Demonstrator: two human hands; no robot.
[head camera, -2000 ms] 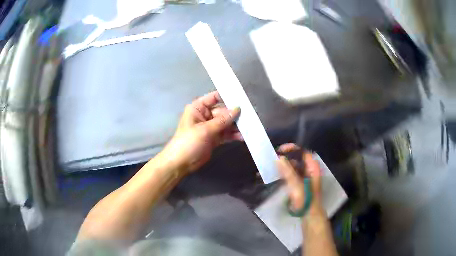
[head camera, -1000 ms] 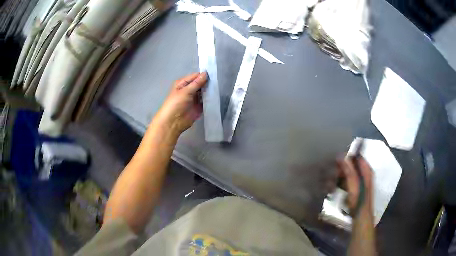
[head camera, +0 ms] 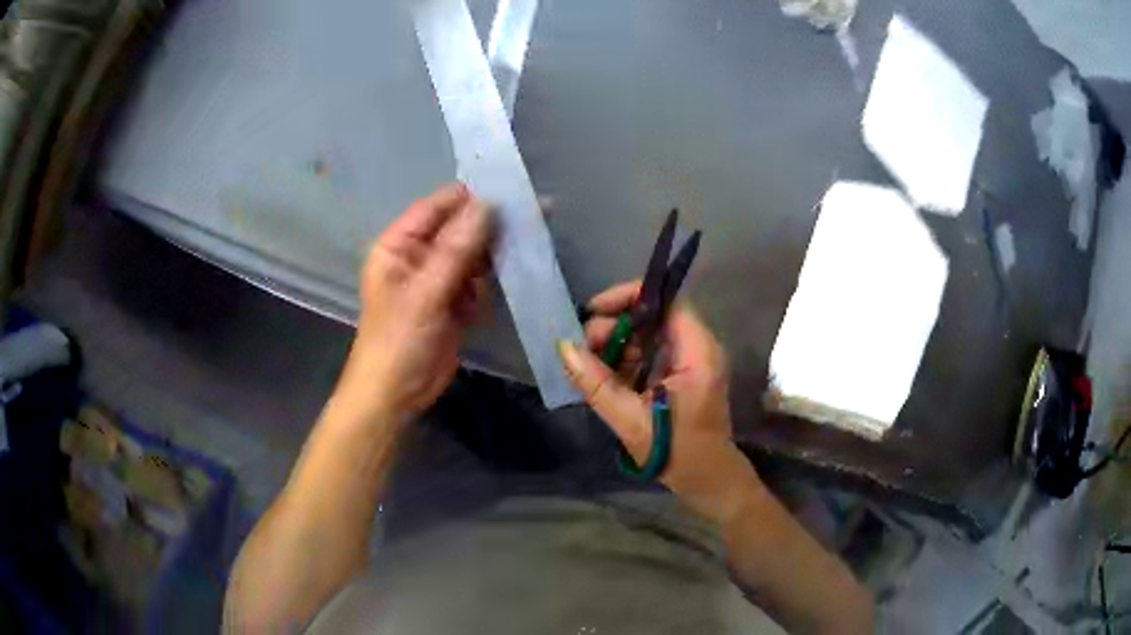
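Observation:
A long grey-white strip pattern (head camera: pixel 511 236) is held up slantwise over the table's front edge. My left hand (head camera: pixel 428 292) grips its left edge near the middle, between thumb and fingers. My right hand (head camera: pixel 657 397) holds green-handled scissors (head camera: pixel 667 275), their dark blades slightly apart and pointing up and away from the strip. My right thumb also touches the strip's lower end. A second pale strip (head camera: pixel 511 47) shows partly behind the held one at the top edge.
A thick white stack of panels (head camera: pixel 862 310) lies on the dark grey table (head camera: pixel 695 112), right of my hands. A white many-sided sheet (head camera: pixel 928 114) lies beyond it. A dark object with a red part (head camera: pixel 1057 422) is at the right edge. A blue container (head camera: pixel 199 521) is low left.
My right hand has moved left from beside the stack to the strip's lower end, with the scissors. My left hand has drawn the strip nearer and it now tilts.

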